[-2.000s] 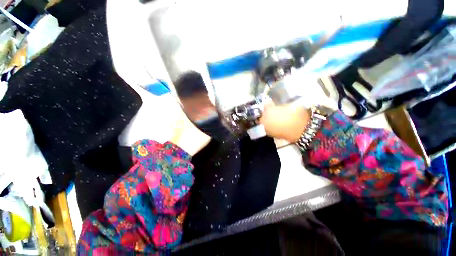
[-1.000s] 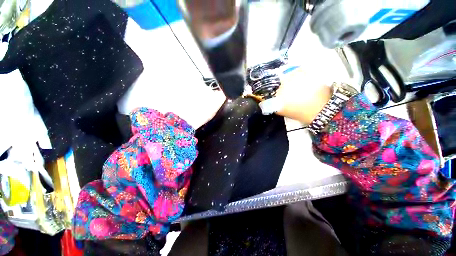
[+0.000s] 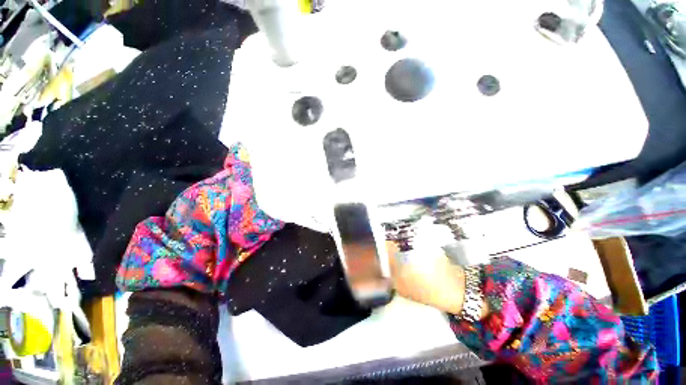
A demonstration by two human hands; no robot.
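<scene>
The white sewing machine head [image 3: 451, 135] covers the middle, seen from above. Its curved metal guard [image 3: 361, 256] hangs over the work. The black garment panel with light specks [image 3: 150, 113] spreads at the left. Black cloth [image 3: 301, 289] also lies below the head, with a pointed lower edge. My right hand [image 3: 427, 277] is beside the guard at the cloth's right side; its fingertips are partly hidden, so its grip does not show. My left sleeve lies over the panel and reaches the head, but the hand itself cannot be made out. The needle is hidden.
Black-handled scissors [image 3: 549, 216] lie right of the needle area, by a clear plastic bag [image 3: 639, 203]. A tan-edged tray [image 3: 623, 274] and blue crate [image 3: 662, 331] are far right. White scraps [image 3: 49, 218] and yellow tape [image 3: 31, 331] are at left. A marked strip edges the table front.
The view has shifted, so the head's top now covers the middle and hides the needle area. The cloth below the head no longer hangs over the front edge. Both sleeves have changed position.
</scene>
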